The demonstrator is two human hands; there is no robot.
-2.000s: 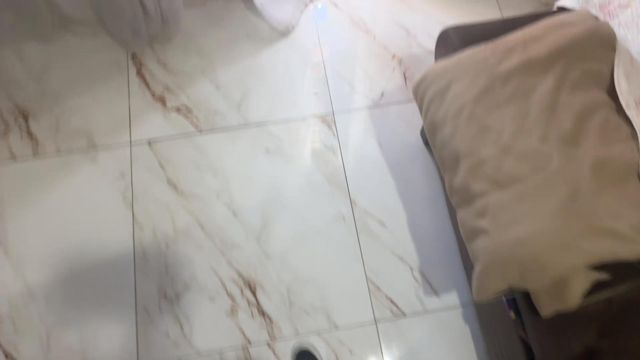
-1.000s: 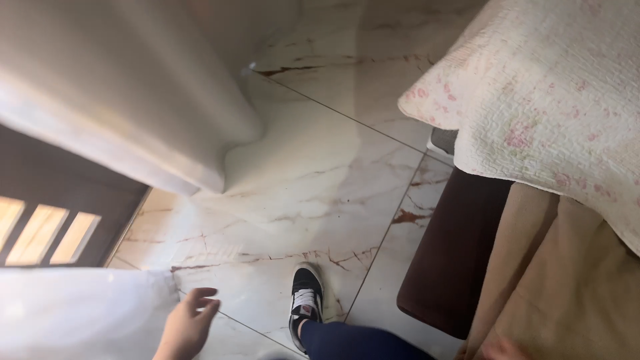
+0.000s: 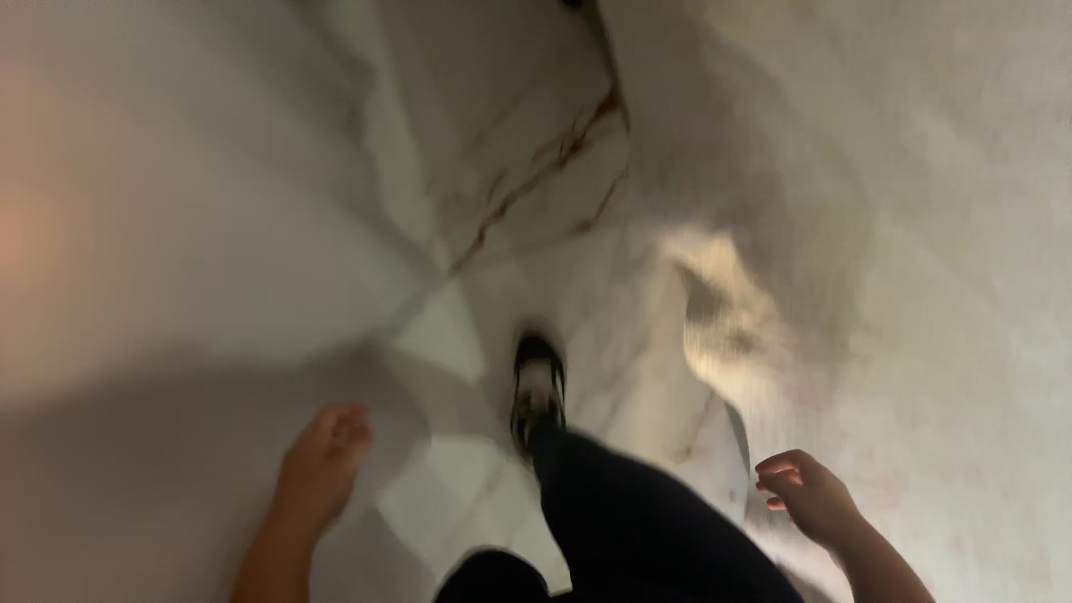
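Observation:
My left hand hangs at the lower left with its fingers loosely curled and nothing in it, in front of a pale curtain. At the lower right, my right hand is also empty, its fingers bent and apart, beside a light bedspread with faint pink marks. Whether either hand touches the cloth near it, I cannot tell. Between the hands, one of my feet in a black and white shoe is on the floor. The view is blurred.
Glossy marble-look floor tiles with reddish-brown veins run forward in a narrow strip. The curtain borders it on the left and the bedspread hangs along the right. A small dark thing lies at the top edge, too blurred to name.
The view has moved forward along the bedspread; the brown bench and beige cloth seen earlier are out of view. My right hand now shows fully at the lower right.

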